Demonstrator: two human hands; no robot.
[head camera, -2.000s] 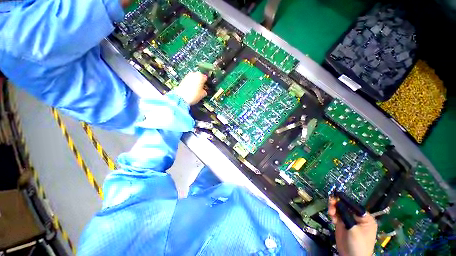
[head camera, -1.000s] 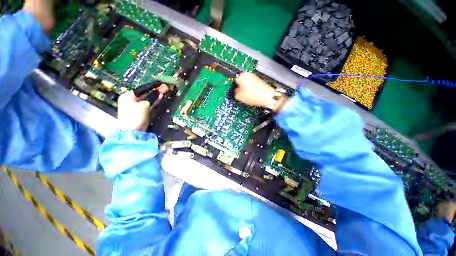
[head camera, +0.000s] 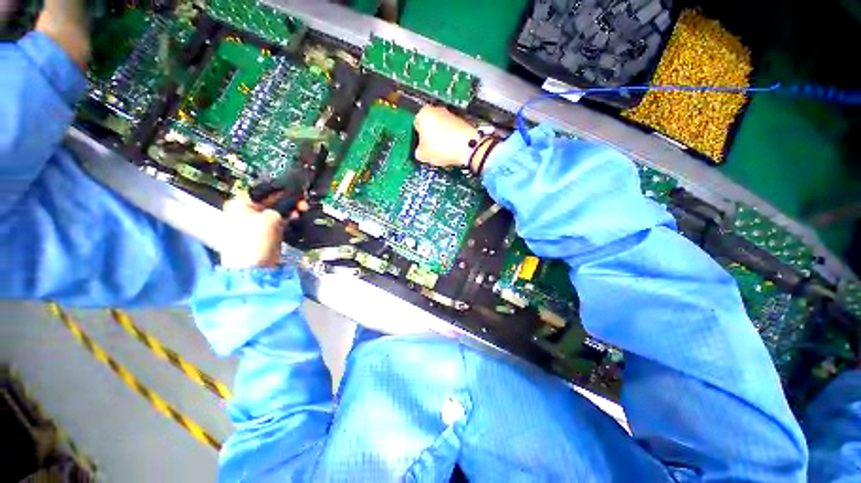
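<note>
My left hand is over the near edge of the pallets, between two boards. Its fingers are closed around dark block components. My right hand is over the upper part of the main circuit board, fingers bent down. Its fingertips and anything between them are hidden by the hand. The board lies in a black pallet with a small yellow part at its left side. Dark bands and a blue cord are at my right wrist or cuff.
A grey parts bin and a golden-yellow parts bin stand beyond the conveyor rail. More boards lie left and right. Another person's arm reaches in at left; a blue sleeve shows at lower right.
My right hand has moved from the lower right, where it held dark blocks, to above the middle board. My left hand now holds dark blocks. The camera view has shifted.
</note>
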